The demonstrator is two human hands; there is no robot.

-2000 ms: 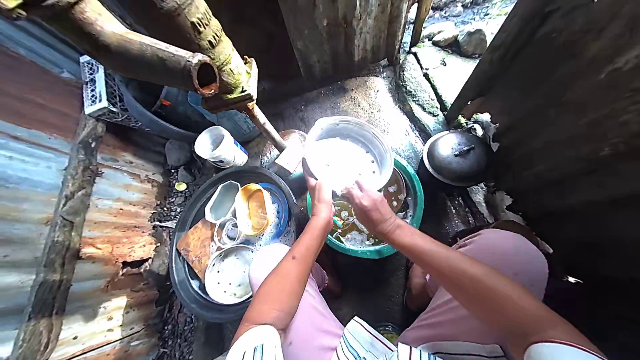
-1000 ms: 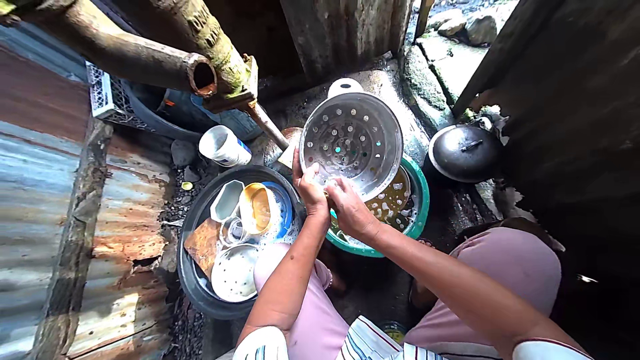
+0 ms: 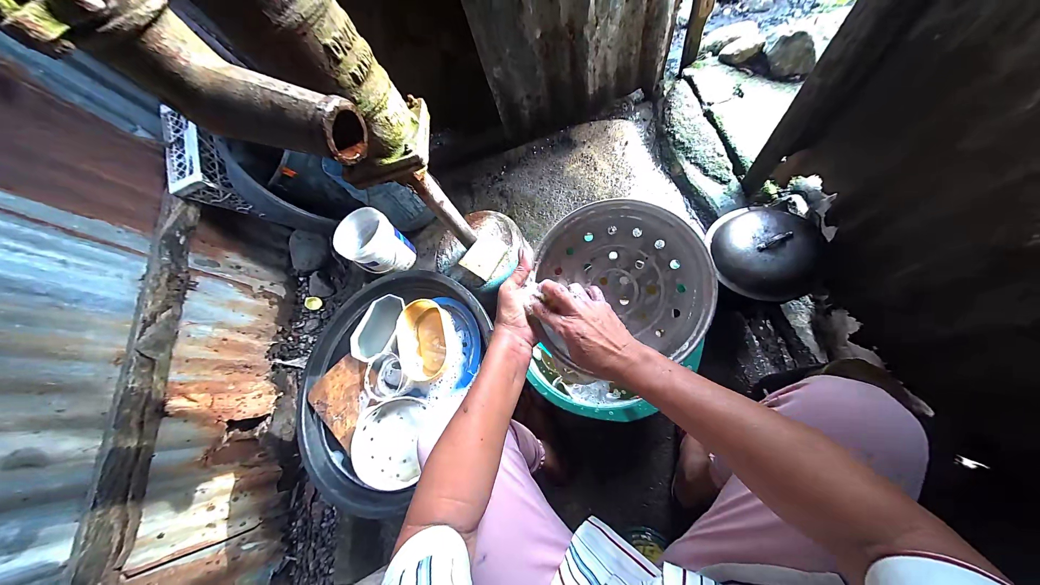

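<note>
A round grey steamer pot insert with a perforated base [image 3: 642, 268] is tilted above a green basin [image 3: 597, 404] that holds sudsy water. My left hand [image 3: 517, 302] grips the insert at its left rim. At the same edge my right hand [image 3: 589, 329] lies bent against the metal, with some suds about the fingers; whether it holds a scrubber is hidden. To the left, a large black tub [image 3: 325, 479] holds a yellow oval dish [image 3: 426, 340], a whitish octagonal dish [image 3: 376, 327], a clear cup [image 3: 387, 376], a perforated round plate [image 3: 390, 443] and a rusty brown board [image 3: 337, 398].
A white plastic bucket [image 3: 375, 240] leans behind the tub. A pump's metal pipe [image 3: 268, 110] hangs over the upper left. A lidded black pot [image 3: 766, 252] stands at right. Corrugated metal sheets [image 3: 49, 382] wall the left side, with a plastic crate [image 3: 185, 154] at the back.
The steamer insert has turned in my hands and moved right, from a spot nearer the centre. My right hand has moved onto its left edge. Both hands stay close together.
</note>
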